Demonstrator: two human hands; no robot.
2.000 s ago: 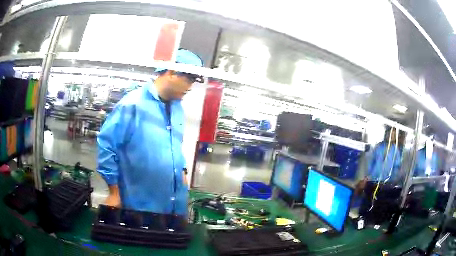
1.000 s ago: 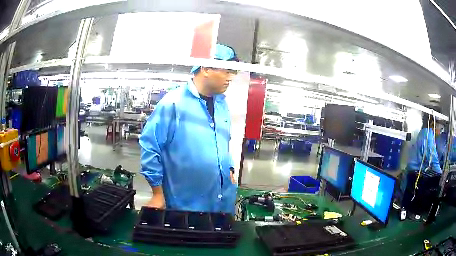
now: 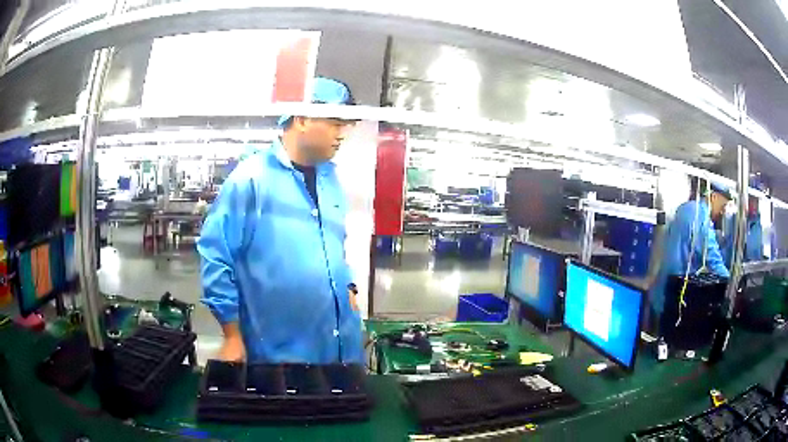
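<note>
Neither of my hands is in the picture. Nearest in front of me, a stack of black pocketed trays (image 3: 285,407) lies on the green bench mat (image 3: 380,430), with small pale marks along its top pockets. A flat black tray (image 3: 488,399) lies to its right, with pale labels at its far right corner. More black ribbed trays (image 3: 154,361) sit tilted by the left metal upright. A person in a blue smock (image 3: 281,250) stands across the bench, one hand (image 3: 231,347) down behind the stack.
Two monitors, the nearer one bright blue (image 3: 602,312), stand right of centre. Tangled cables and small parts (image 3: 458,352) lie behind the flat tray. Black trays (image 3: 734,419) fill the near right corner. A metal upright (image 3: 87,207) stands left. Another person (image 3: 691,237) is at right.
My view has swung right and then back left, so the bench things shifted across the picture. The black trays at the near right corner and the person at right show more fully now.
</note>
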